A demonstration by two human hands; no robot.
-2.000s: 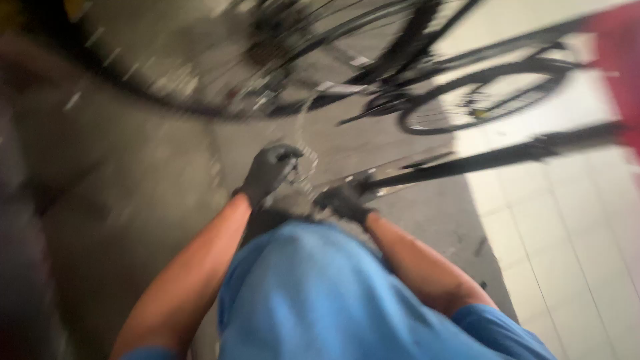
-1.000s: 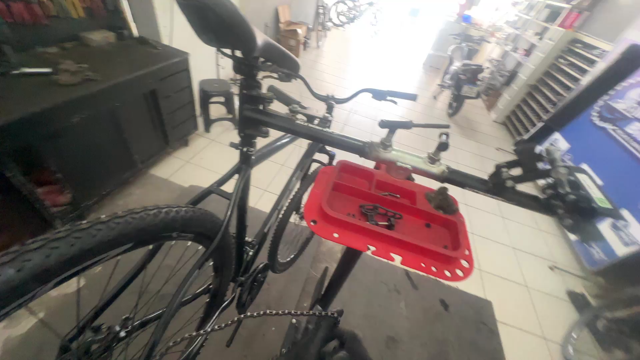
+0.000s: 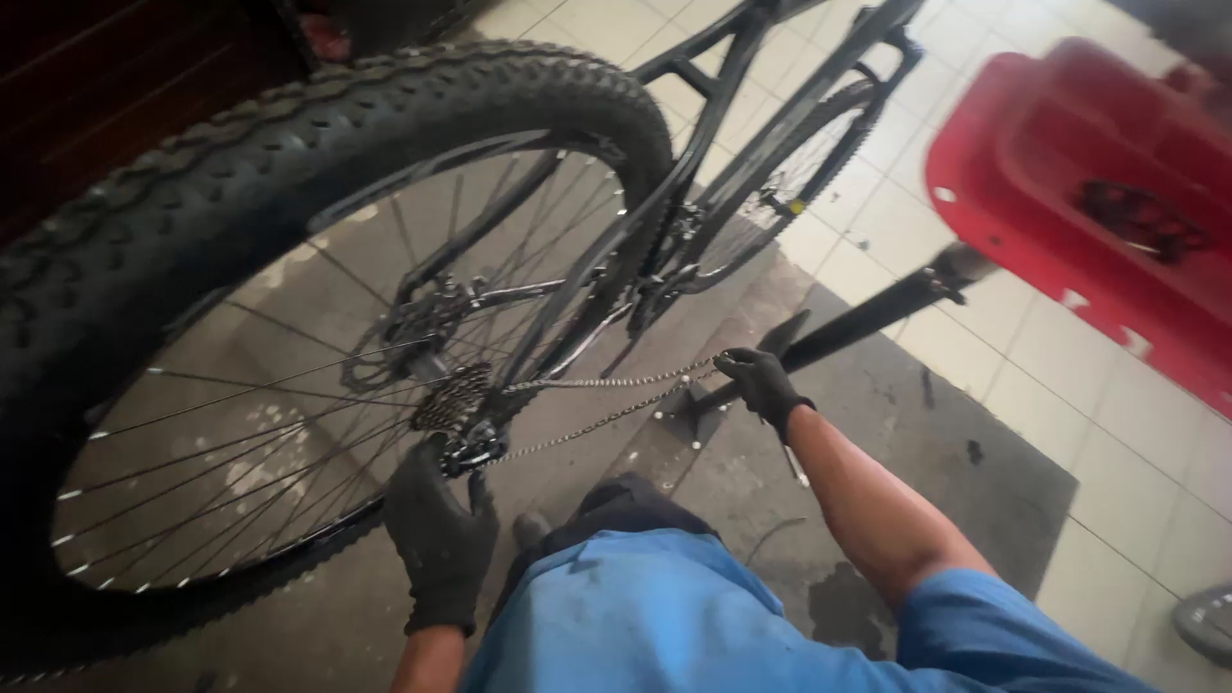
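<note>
In a black glove, my left hand (image 3: pixel 443 529) reaches up to the rear derailleur (image 3: pixel 474 450), its fingers around the mechanism just below the cassette (image 3: pixel 454 397). Away to the right, my gloved right hand (image 3: pixel 760 383) is closed on the bicycle chain (image 3: pixel 616 382). Two runs of the chain stretch from the rear of the bicycle to that hand. A thin tool (image 3: pixel 795 460) shows below the right hand; whether the hand holds it is unclear. The rear wheel's knobby tire (image 3: pixel 385 106) fills the left side.
A red tray (image 3: pixel 1020 192) holding dark parts is at the upper right, above the stand's post (image 3: pixel 866 308). Behind the black frame (image 3: pixel 712 106) is another bicycle wheel (image 3: pixel 818 183). A shoe (image 3: pixel 1208 621) shows at the lower right edge, on pale tiles.
The view has swung up to the tray and back down. Both hands, out of view a second ago, now show at the derailleur and the chain. Two seconds ago they were nearer each other.
</note>
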